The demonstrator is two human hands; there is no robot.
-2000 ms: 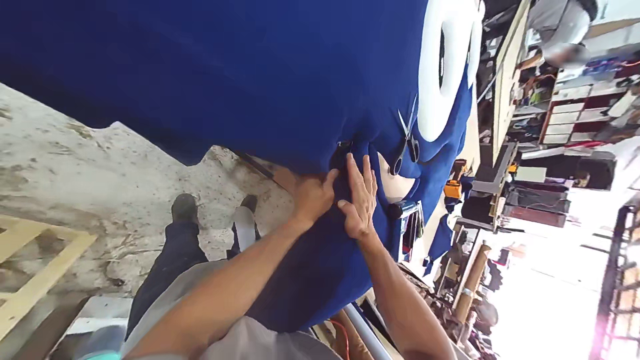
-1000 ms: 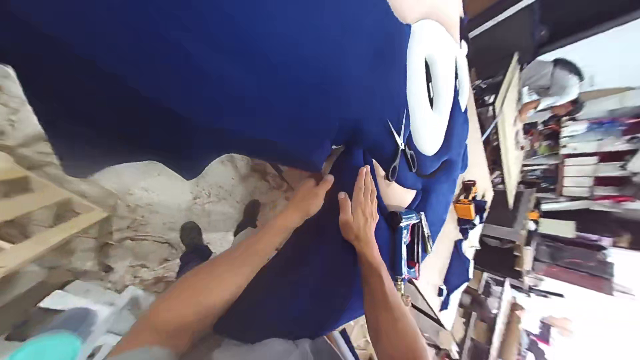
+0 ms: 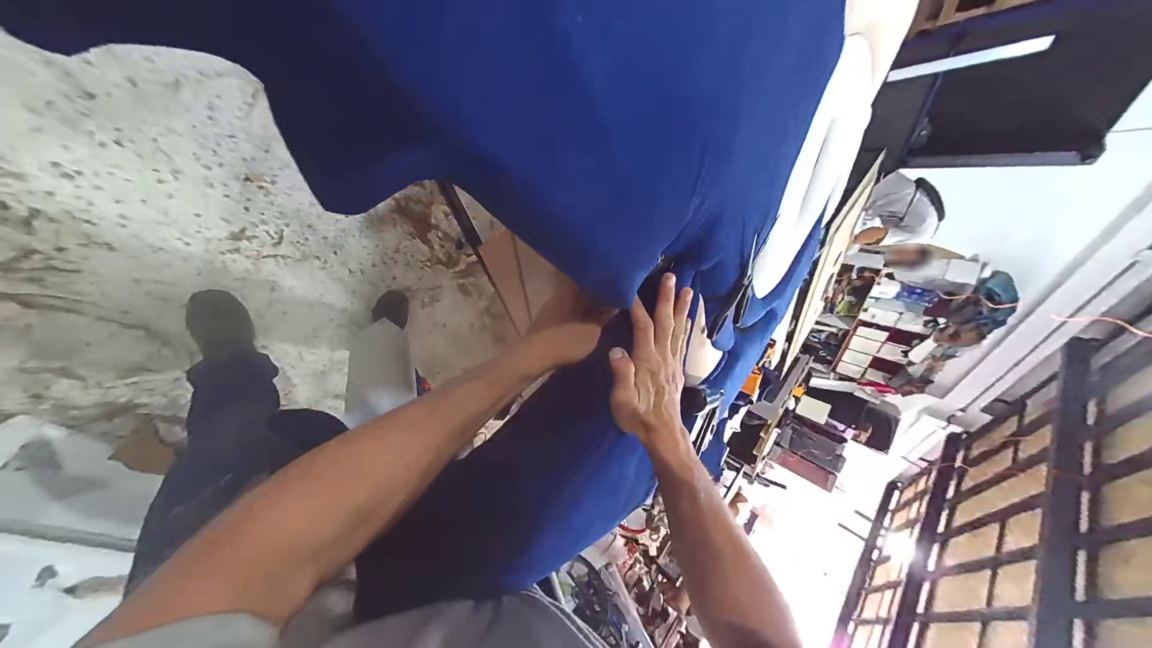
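Blue fabric [image 3: 576, 117] lies draped over a work surface, with its wavy edge hanging over the floor. My left hand [image 3: 569, 342] reaches in at the fabric's edge; its fingertips are hidden, so its grip cannot be told. Beside it, my right hand [image 3: 652, 364] rests flat on the fabric, fingers spread, holding nothing. Dark creases run by its fingertips. A pair of scissors [image 3: 742, 292] lies on the fabric to the right of that hand. A pale patch [image 3: 700, 346] shows through a gap in the cloth, and a partly hidden tool [image 3: 700, 399] sits near my right wrist.
A white ring-shaped piece [image 3: 810, 180] lies on the fabric at the upper right. Beneath the fabric's edge are a dark bar [image 3: 461, 216] and a brown panel [image 3: 513, 270]. A person [image 3: 900, 207] is in the background near shelves [image 3: 868, 346]. Paper or sheeting [image 3: 72, 486] lies at lower left.
My left hand has gone further in under the fabric's edge, where its fingers showed before. My right hand stays flat on the cloth. The view has tilted and shifted.
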